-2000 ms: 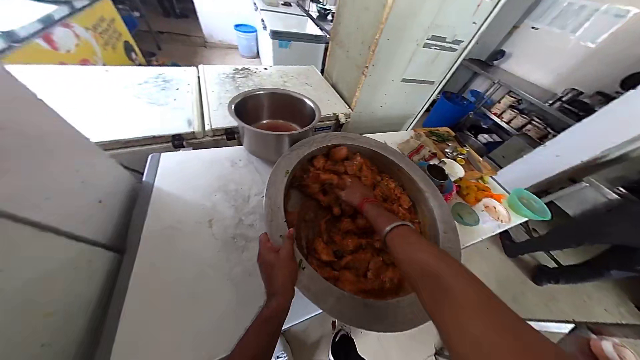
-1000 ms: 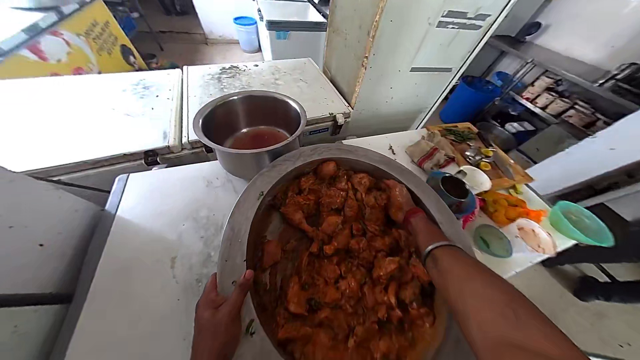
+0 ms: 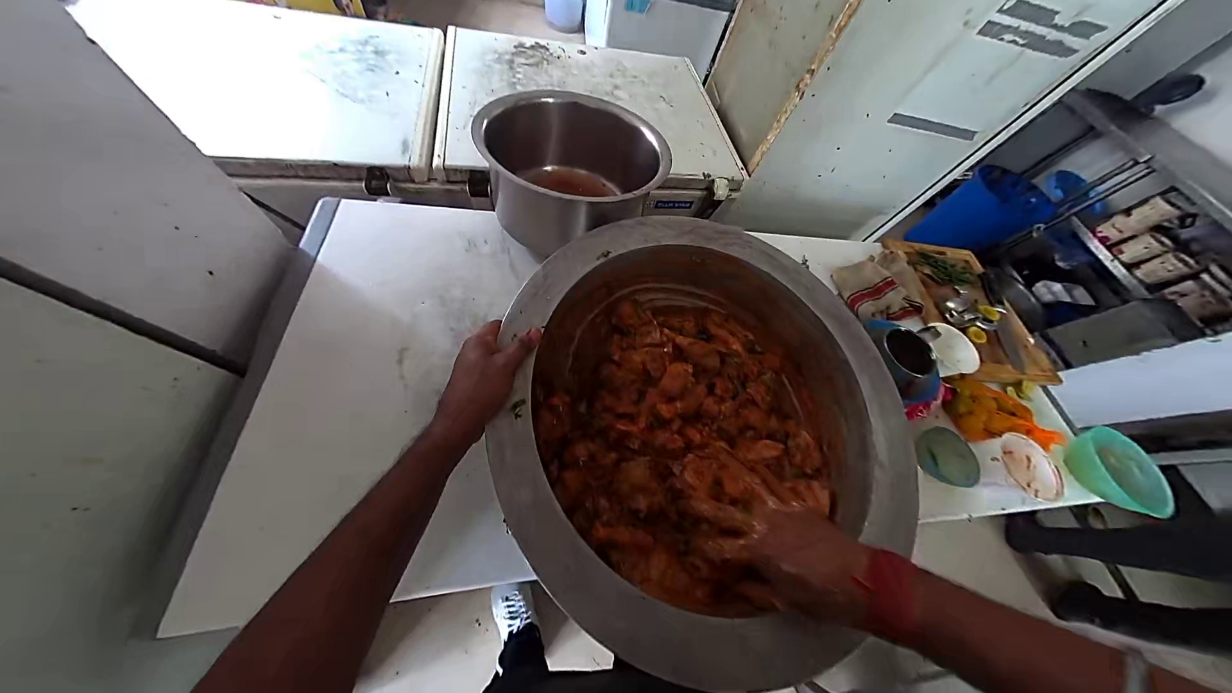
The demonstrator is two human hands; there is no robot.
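A large wide-rimmed metal pot holds raw-looking meat pieces coated in red-orange marinade. My left hand grips the pot's left rim, with the thumb lying on top. Inside the pot, toward its lower right, my right hand rests among the meat; its fingers are spread and coated with marinade, and the fingertips are partly hidden. A red thread circles the right wrist. Just behind the pot stands a steel pot with some reddish liquid at its bottom.
Right of the big pot are a wooden cutting board with a knife, a folded cloth, a steel mug, an orange-stained cloth or food and a green bowl. White chest freezers stand behind the table. A person's dark-clothed legs show at right.
My right hand has moved from the far right side of the meat to its near, lower part. My left hand now holds the rim higher up its left side.
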